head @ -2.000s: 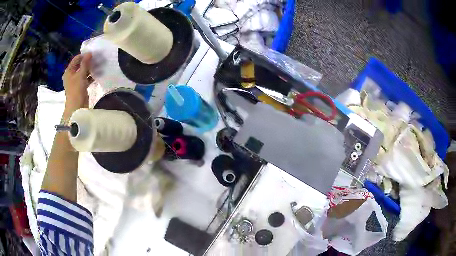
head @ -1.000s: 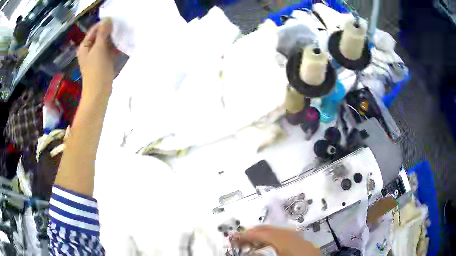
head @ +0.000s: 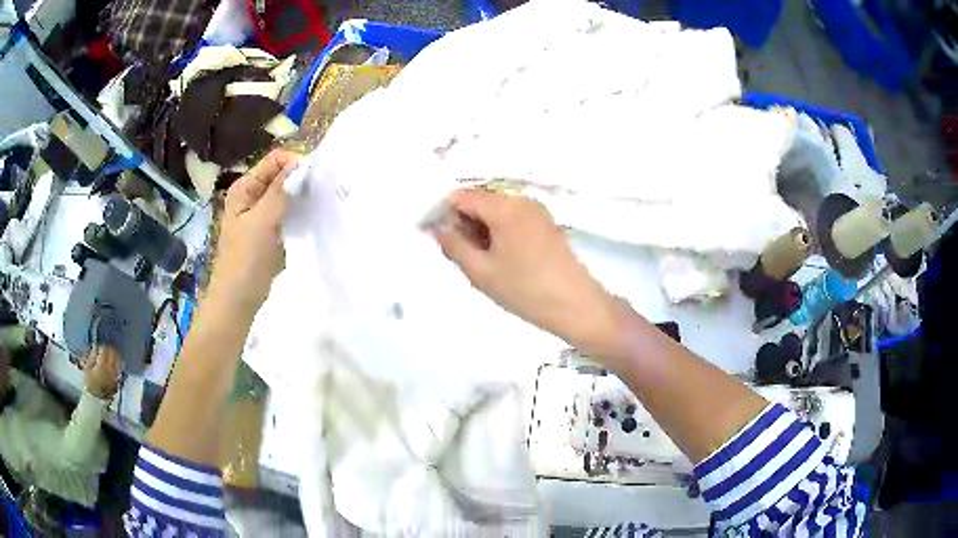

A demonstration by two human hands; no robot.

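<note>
The white puffy garment [head: 588,116] lies in a heap over the table and hangs down at the front. My left hand [head: 257,215] is closed on the garment's left edge and holds it up. My right hand [head: 515,247] is over the middle of the garment with its fingers pinched on a small whitish piece; whether this is a garment part or a loose piece, I cannot tell. The white sewing machine head [head: 588,420] lies to the right, below my right forearm.
Cream thread cones [head: 863,226] stand at the right, beside a blue bottle [head: 825,294] and dark spools. A blue bin [head: 362,40] with brown material is behind at left. Another person's hand [head: 102,370] is at a second machine at far left.
The view has swung left. My right hand has moved from the machine up onto the garment. My left hand still grips the garment, now lower in the picture and nearer my right hand.
</note>
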